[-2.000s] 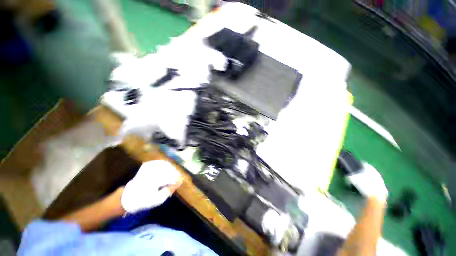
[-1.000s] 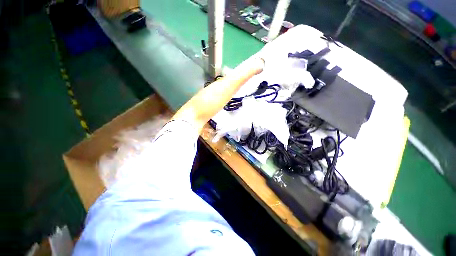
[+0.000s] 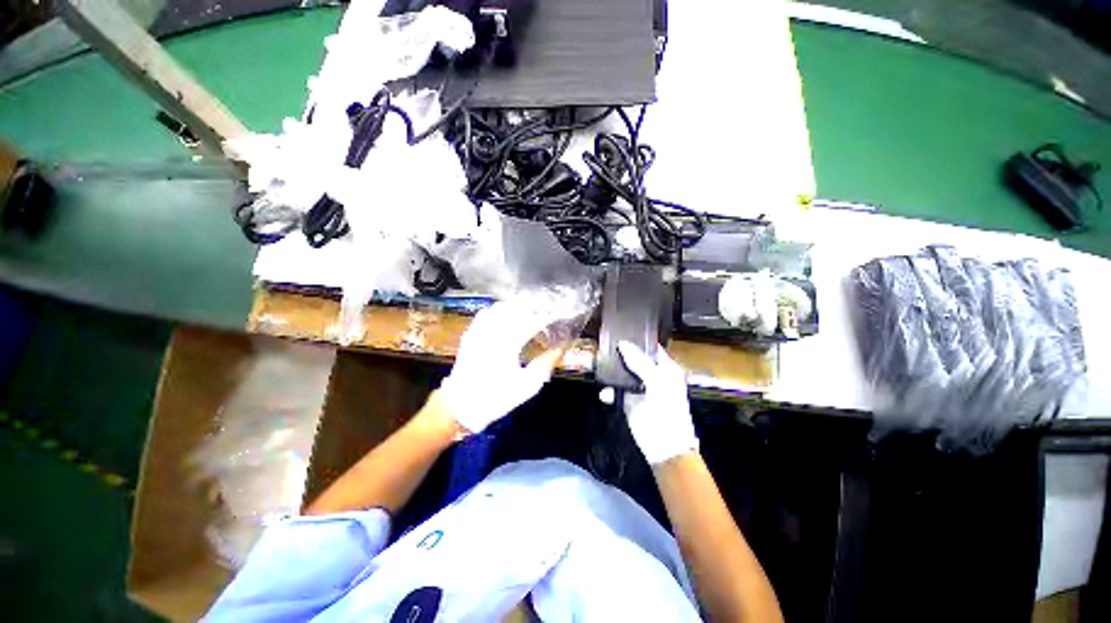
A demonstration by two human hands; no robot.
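Note:
My left hand [image 3: 493, 363], in a white glove, holds a clear plastic bag [image 3: 558, 307] at the front edge of the bench, its open side towards the right. My right hand [image 3: 662, 408], also gloved, grips the lower end of a black power adapter [image 3: 634, 312], which stands upright in view just right of the bag. I cannot tell whether the adapter touches the bag. A heap of black cords [image 3: 548, 170] lies behind both hands.
Loose white bags [image 3: 378, 201] lie on the bench at left. A dark flat pad [image 3: 567, 51] is at the back. A fixture with a whitish lump [image 3: 765, 302] and a row of bagged adapters [image 3: 969, 335] are at right. An open carton [image 3: 165, 475] is below left.
The view has turned to face the bench front. My left hand has come back from the bag pile and holds a bag. My right hand, out of view a second ago, now holds an adapter.

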